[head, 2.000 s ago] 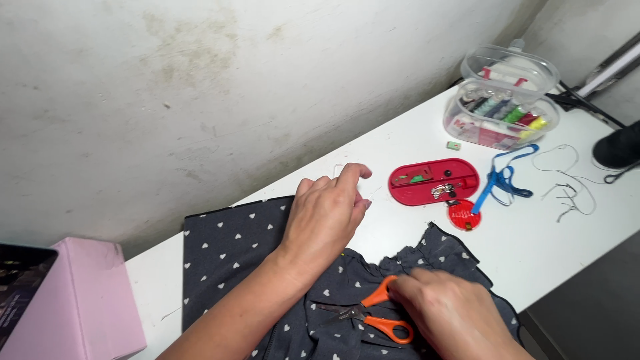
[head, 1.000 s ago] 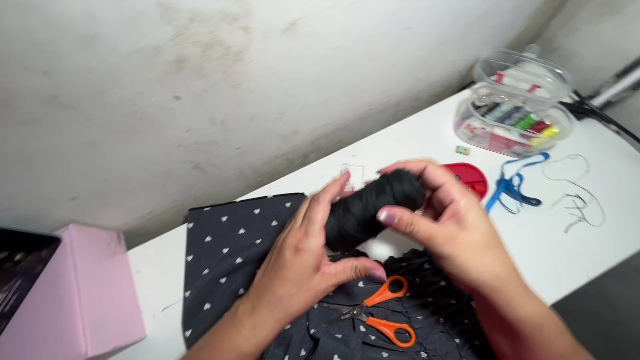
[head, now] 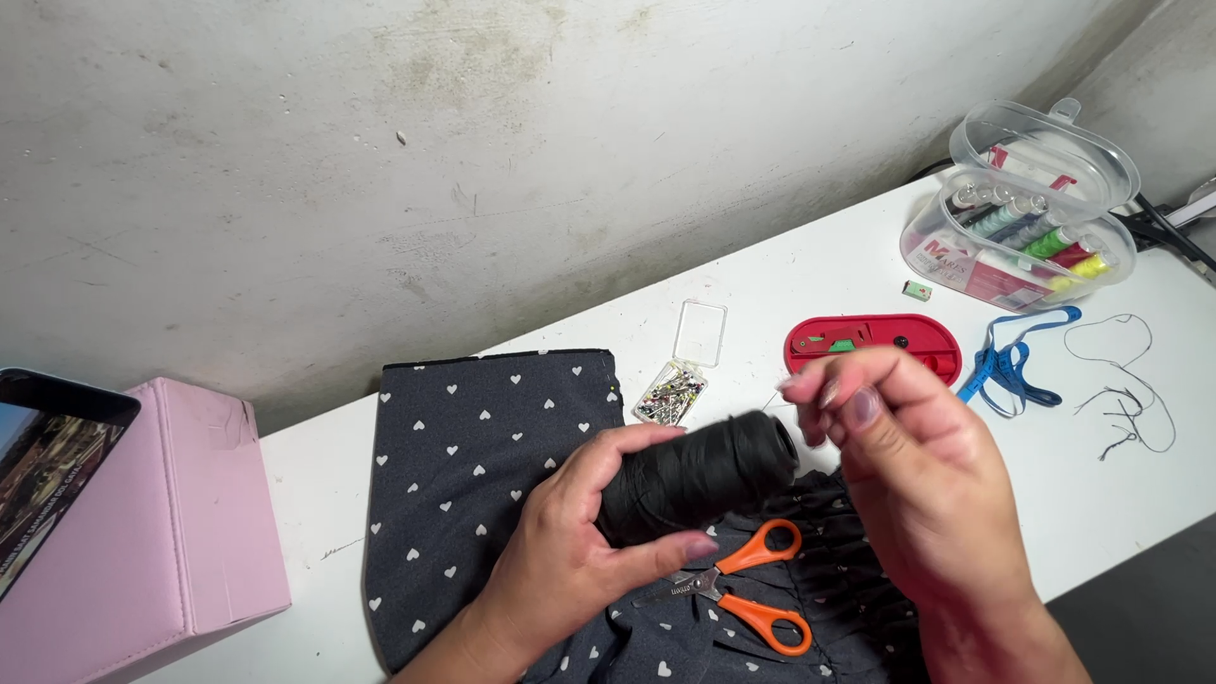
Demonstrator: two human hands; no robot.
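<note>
My left hand (head: 570, 541) grips a large spool of black thread (head: 698, 475), tilted up to the right above the cloth. Just right of the spool's end is my right hand (head: 912, 465), thumb and fingertips pinched together; a thin dark strand seems to run by the fingertips, too fine to follow. Beneath lies dark grey fabric with white hearts (head: 475, 456), gathered on its right side. Orange-handled scissors (head: 760, 608) rest on the fabric below the spool, blades partly hidden by my left hand. A clear box of pins (head: 672, 391) stands open beside the fabric.
A red sewing-kit tray (head: 940, 332), a blue tape measure (head: 1009, 375) and loose dark thread (head: 1126, 408) lie on the white table (head: 1111, 532). Behind them stands a clear tub of thread spools (head: 1016, 256), lid raised. At left, a pink box (head: 223, 513) carries a screen (head: 57, 456).
Two seconds ago my right hand was at the scissors. One second ago both hands were on the black spool; now my left holds it and my right has moved off its end.
</note>
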